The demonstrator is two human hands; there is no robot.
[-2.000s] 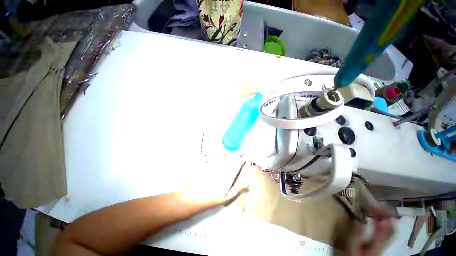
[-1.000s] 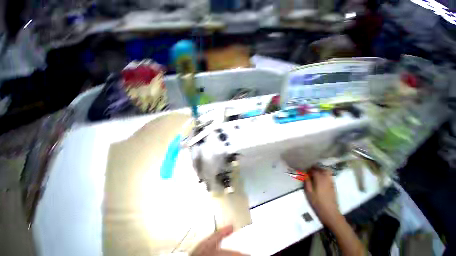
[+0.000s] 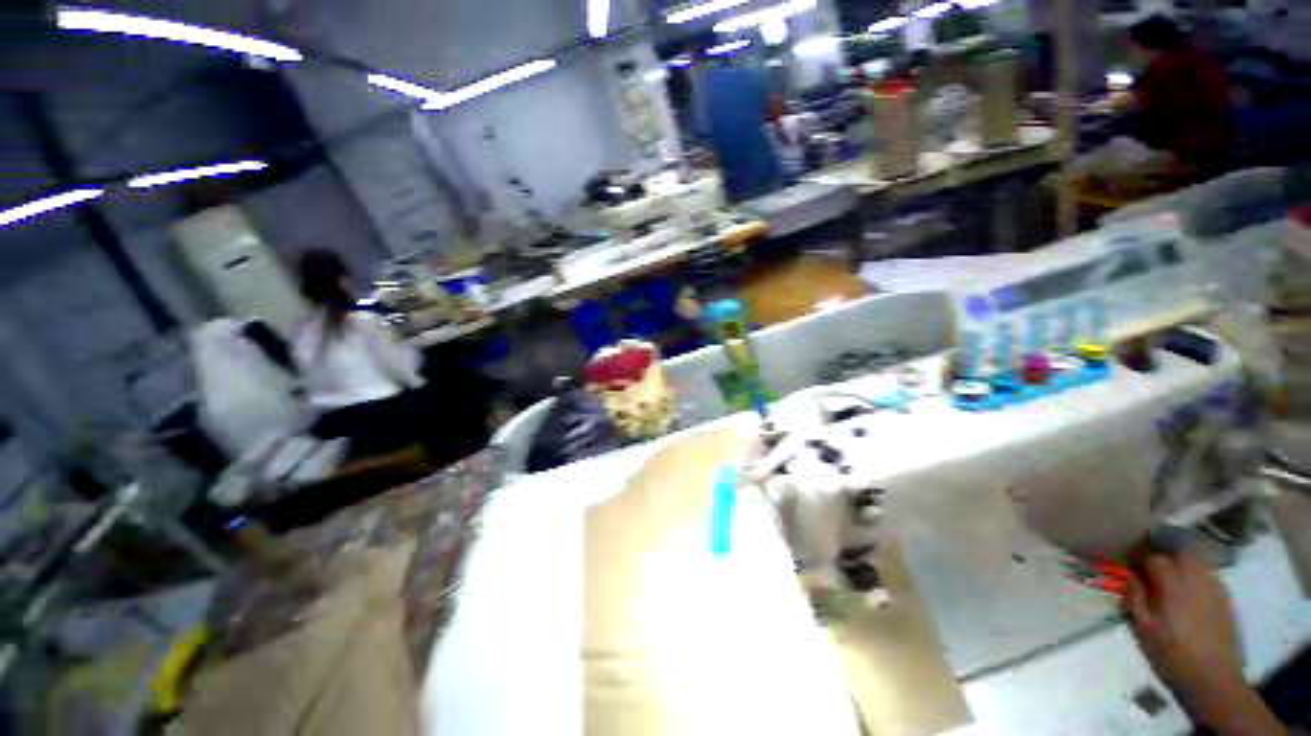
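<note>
Khaki cloth (image 3: 647, 561) lies on the white machine table left of the sewing machine head (image 3: 827, 518), washed out by glare at its middle. More khaki cloth (image 3: 899, 661) extends right of the needle area. The light-blue flat piece (image 3: 722, 511) hangs left of the head. My right hand (image 3: 1182, 615) is at the right under the machine arm, its fingers at the orange-handled snips (image 3: 1110, 577). Blur hides whether the fingers grip them. My left hand is out of the picture.
Spare khaki pieces (image 3: 309, 661) lie on the plastic-covered side table at left. A blue thread stand (image 3: 1028, 385) is on the machine arm. A red-topped floral bundle (image 3: 630, 385) is behind the table. A seated person (image 3: 345, 360) and others are farther back.
The view has lifted towards the room. My right hand has gone from the cloth to the orange-handled snips. My left hand has left the picture. The khaki cloth now spreads left of the head.
</note>
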